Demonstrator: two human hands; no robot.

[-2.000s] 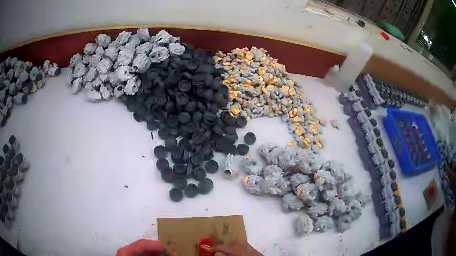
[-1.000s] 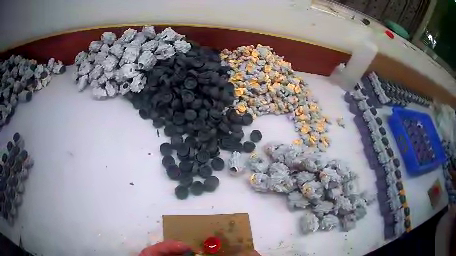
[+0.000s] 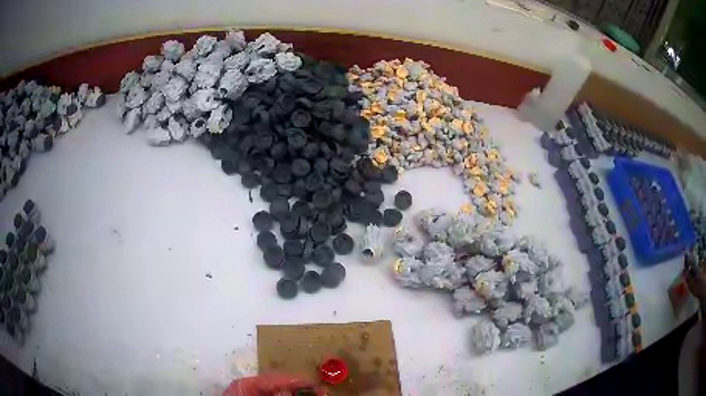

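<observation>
My left hand (image 3: 271, 385) shows at the bottom edge, reddish, mostly cut off by the picture's rim. A small dark bit shows at its fingertips, too cut off to tell what it is or whether it is held. The bright red round glue pot (image 3: 334, 370) sits on the brown stained work pad (image 3: 302, 344), just right of my left hand. My right hand is not in view. A heap of black round caps (image 3: 302, 166) lies ahead of the pad. Grey sculpted pieces (image 3: 488, 271) lie right of them, one near the caps' right side.
More grey pieces (image 3: 182, 85) are heaped back left, small grey-and-orange pieces (image 3: 422, 116) back centre-right. Joined pieces (image 3: 23, 263) lie at far left. At right are long rows of blocks (image 3: 596, 232), a blue crate (image 3: 654, 209), a white bottle (image 3: 559, 93) and part of a coworker's arm (image 3: 693, 356).
The view has shifted slightly, so the parts sit higher in the picture. My right hand was at the red pot and has dropped out of view. The coworker's hand has come in at the right.
</observation>
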